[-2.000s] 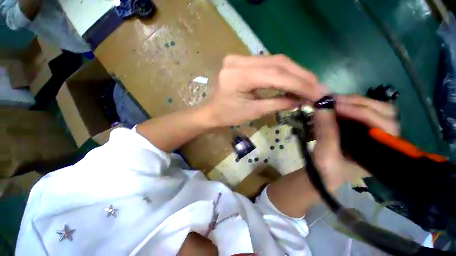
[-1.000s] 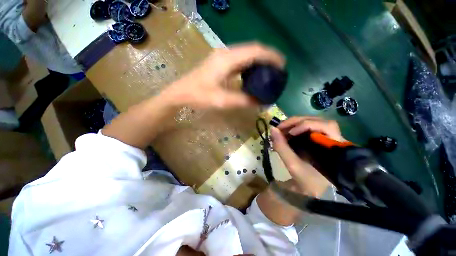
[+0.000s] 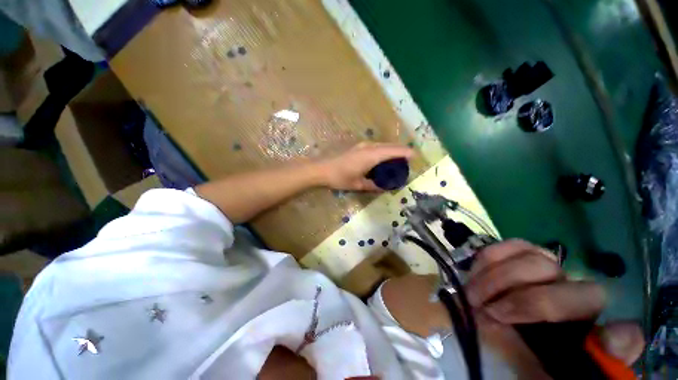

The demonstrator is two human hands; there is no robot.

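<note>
My left hand [image 3: 353,168] holds a small round dark unit [image 3: 389,174] just over the yellow end section of the board [image 3: 372,241]. My right hand [image 3: 528,286] is closed around the black and orange screwdriver [image 3: 550,345] at the lower right. The metal nose [image 3: 430,209] points toward the unit but is apart from it. A clear tube and black cables run beside the nose. The fingers partly hide the tool's body. The underside of the unit is hidden.
The green conveyor belt [image 3: 513,171] holds several dark units, among them a round one [image 3: 536,116] and one farther right [image 3: 587,186]. Clear plastic bags [image 3: 662,171] lie at the right edge. An open carton [image 3: 104,141] stands left of the brown board [image 3: 297,89].
My left hand has lowered the dark unit toward the yellow section. My right hand has moved down and right with the screwdriver, and its metal nose now shows.
</note>
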